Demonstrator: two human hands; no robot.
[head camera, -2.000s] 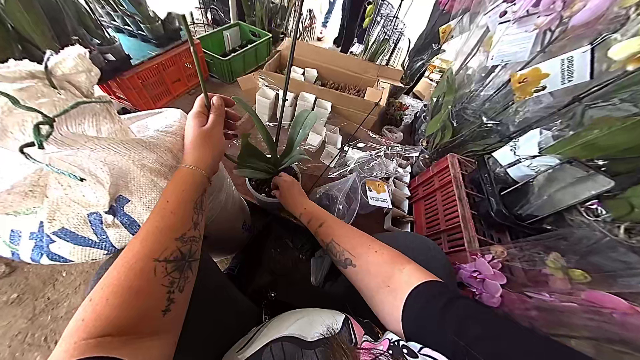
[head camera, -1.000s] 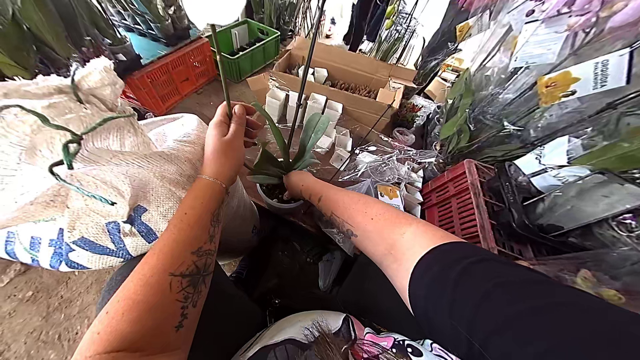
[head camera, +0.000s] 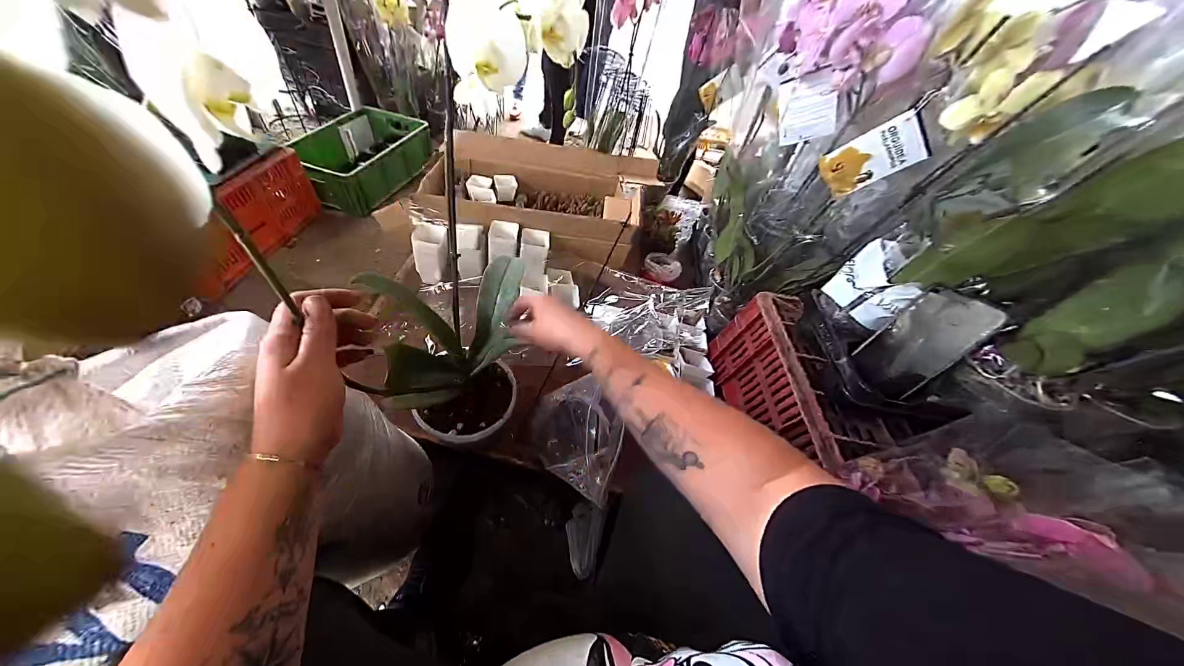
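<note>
A potted orchid with broad green leaves (head camera: 496, 305) stands in a round pale pot (head camera: 507, 427) filled with dark medium. One dark upright stem (head camera: 451, 176) rises from its middle. My left hand (head camera: 307, 356), left of the plant, grips a green flower stem (head camera: 257, 259) between thumb and fingers; that stem leans up and left toward large white orchid blooms (head camera: 217, 88). Just right of the leaves is my right hand (head camera: 546, 324), blurred, its fingers curled near the edge of a leaf. Whether it touches the leaf or pinches something small, I cannot tell.
Beyond the pot are several white square pots (head camera: 502, 242) and a cardboard box (head camera: 555, 222). Green (head camera: 370, 176) and orange crates (head camera: 268, 208) stand back left, a woven sack (head camera: 176, 407) at left. To the right are a red crate (head camera: 768, 370) and wrapped orchids (head camera: 1036, 250).
My right hand has come up out of the pot to the right side of the leaves. White blooms have come into view at upper left. My left hand still holds the stem.
</note>
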